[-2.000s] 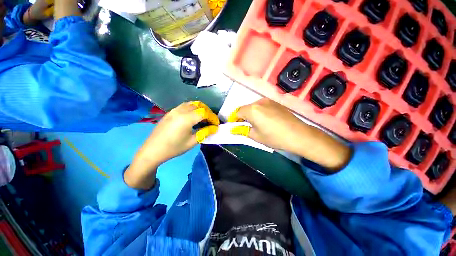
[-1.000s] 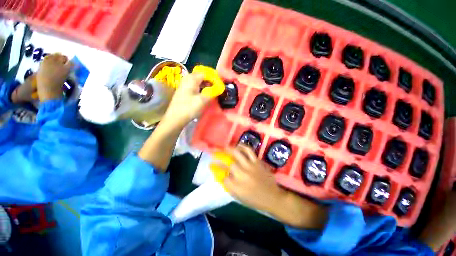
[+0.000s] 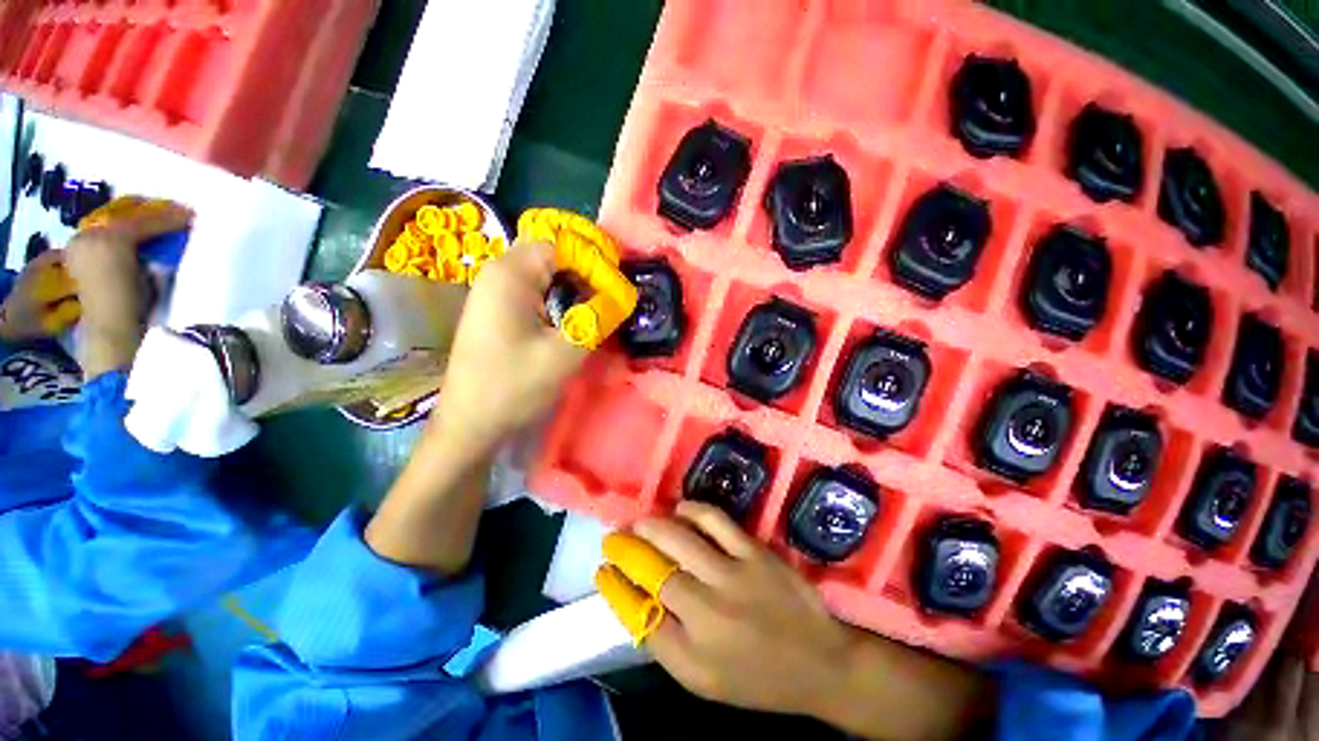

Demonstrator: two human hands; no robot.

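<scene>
Black watch-like housings [image 3: 942, 239] sit in the pockets of a pink foam tray [image 3: 871, 141]; a lower-left pocket is empty. My left hand [image 3: 518, 322], with yellow finger cots, is curled at the tray's left edge beside a housing [image 3: 654, 307]. Something dark shows between its fingers, but I cannot tell whether it is held. My right hand [image 3: 731, 605], also with yellow cots, is at the tray's lower left edge. Its fingertips are closed on the end of a long white folded cloth [image 3: 560, 646], which slants down to the left.
A metal dish [image 3: 496, 219] with loose yellow cots is left of my left hand. Bottles with metal tops [image 3: 327, 322] stand beside it, a white wad [image 3: 188, 394] near them. White paper strips [image 3: 466, 87] and a pink tray stack [image 3: 275, 87] lie beyond. A neighbour's hands [image 3: 109, 275] work at left.
My hands have parted since two seconds ago, when both held the white cloth. My left hand has moved up to the tray edge. The view has shifted, and the tray and dish appear lower.
</scene>
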